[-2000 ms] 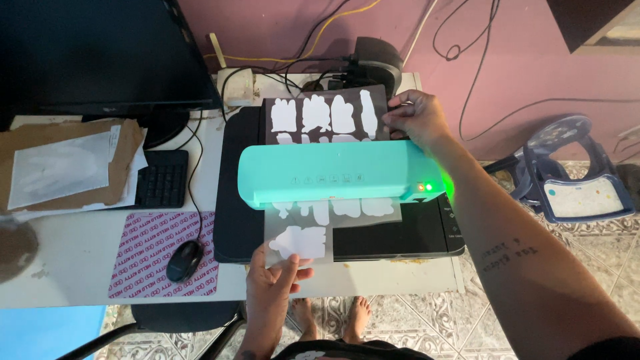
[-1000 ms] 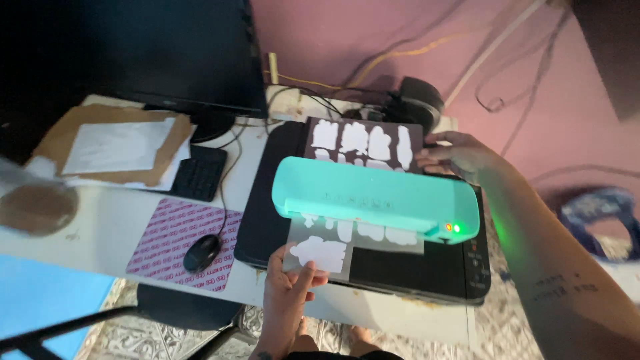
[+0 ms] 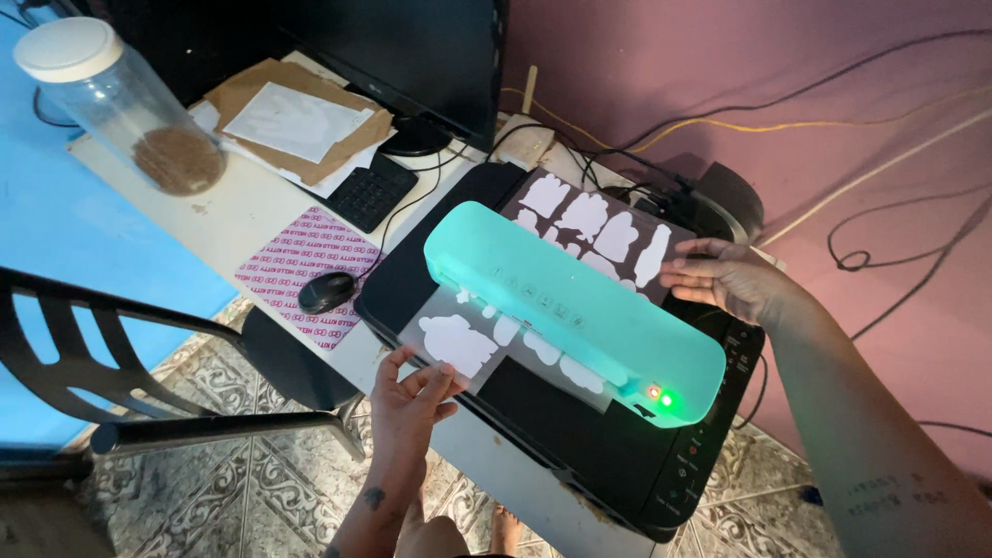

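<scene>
A turquoise laminator (image 3: 570, 310) with an orange and a green light lies across a black printer (image 3: 589, 449). A clear laminating pouch with white cut-out shapes (image 3: 457, 345) passes through the laminator and shows on both sides of it. My left hand (image 3: 415, 391) pinches the pouch's near left corner between thumb and fingers. On the far side, my right hand (image 3: 725, 279) is at the right edge of the pouch, fingers extended and touching or close to it; whether it grips the edge cannot be told.
Left of the printer are a black mouse (image 3: 327, 292) on a pink patterned mat (image 3: 310, 256), a keyboard (image 3: 372, 192), cardboard with papers (image 3: 302, 128) and a clear jar (image 3: 139, 116). A monitor (image 3: 418, 54) and cables (image 3: 697, 122) are behind; a black chair (image 3: 155, 333) stands at left.
The view has turned noticeably, bringing the jar and chair further into sight. Both hands stay at the same edges of the pouch.
</scene>
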